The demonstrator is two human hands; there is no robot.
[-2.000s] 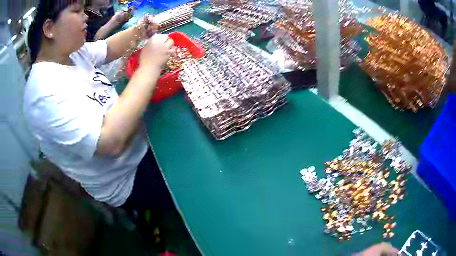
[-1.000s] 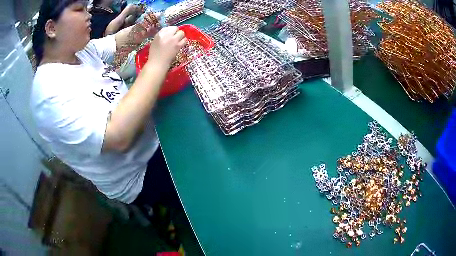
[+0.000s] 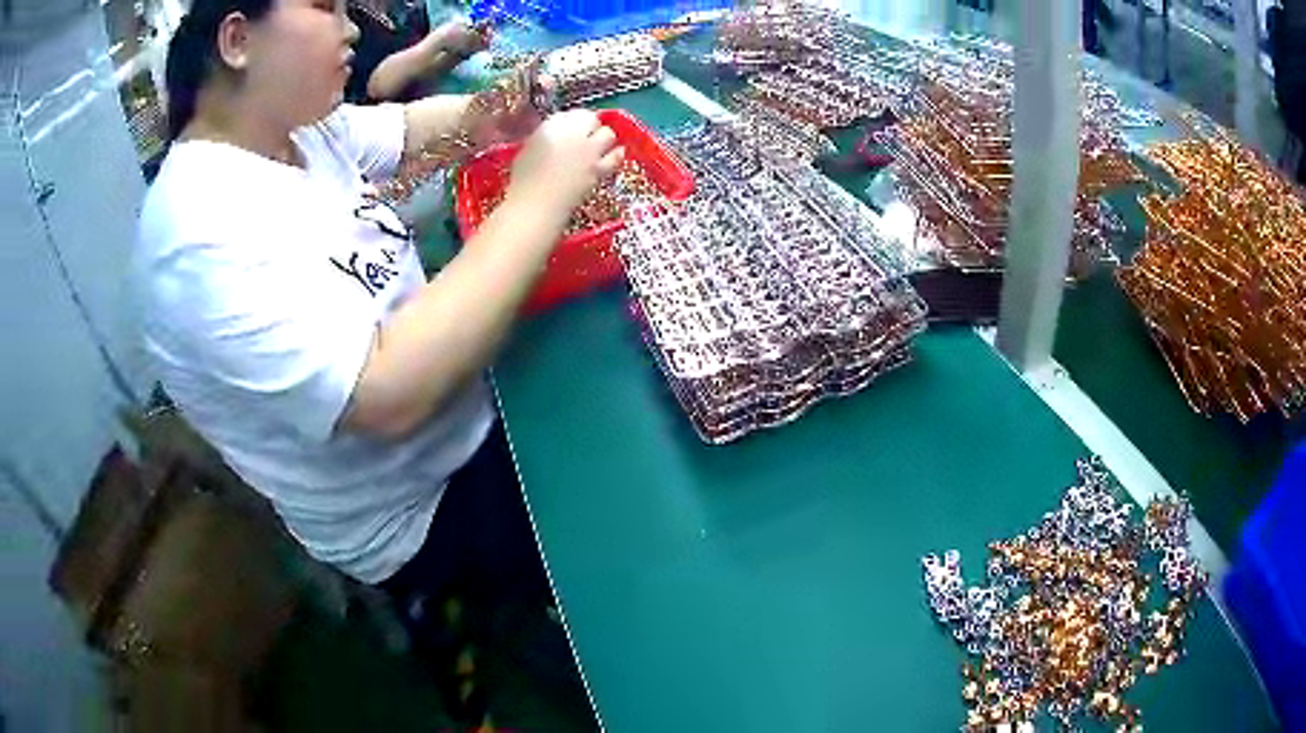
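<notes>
Neither of my hands is in the picture. Nearest in front of me, a loose heap of small silver and copper-gold parts (image 3: 1071,623) lies on the green bench (image 3: 774,573) at the lower right, its lower end close to the picture's bottom edge. Farther off, a thick layered stack of silver-pink sprue frames (image 3: 781,272) lies on the bench beside the neighbour's tray.
A seated person in a white shirt (image 3: 258,287) works at left over a red tray (image 3: 573,265) of small parts. A metal post (image 3: 1038,201) stands on the white strip. Copper-gold frames (image 3: 1225,272) lie behind it. A blue tray (image 3: 1275,566) is at the right edge. Another person sits behind.
The view has swung left, so the neighbour, stack and parts heap sit farther right in the picture. The bit of hand and the silver frame at the bottom right have left the view.
</notes>
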